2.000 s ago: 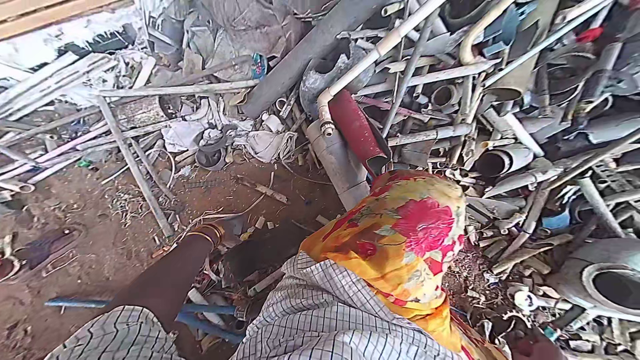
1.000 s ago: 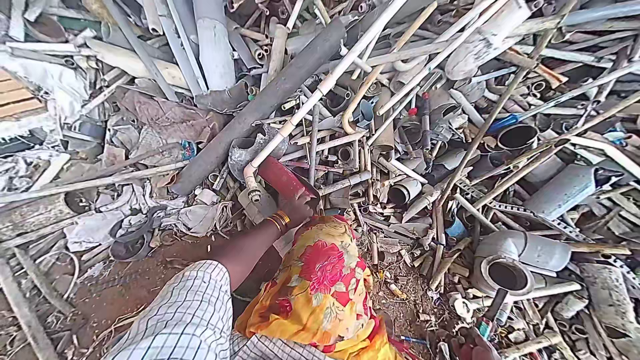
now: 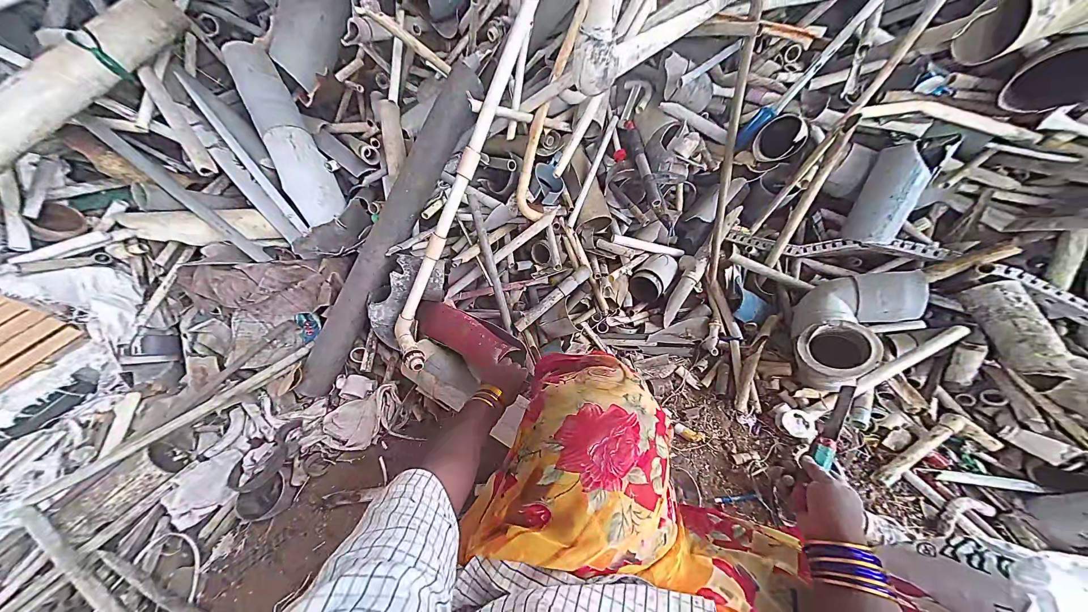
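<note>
My left hand (image 3: 503,380) is on the near end of a dark red curved piece of pipe (image 3: 463,331), its fingers at the rim. A cream pipe with an elbow (image 3: 433,246) lies just beside that piece. At the lower right my right hand (image 3: 824,501) is closed around the green handle (image 3: 824,452) of a tool with a dark flat blade (image 3: 840,412). The blade points up towards a grey pipe elbow fitting (image 3: 837,344). Between my hands is my knee under yellow and red floral cloth (image 3: 603,450).
Scrap pipes and fittings are heaped ahead and to both sides. A long dark grey pipe (image 3: 395,221) slants across the heap. White sacks (image 3: 977,569) lie at the lower right. Bare soil (image 3: 306,544) shows at the lower left, and a slatted wooden piece (image 3: 32,340) at the left edge.
My left hand was low over the soil two seconds ago and has moved up to the red pipe piece. My right hand and its tool have come into fuller view. The view has shifted.
</note>
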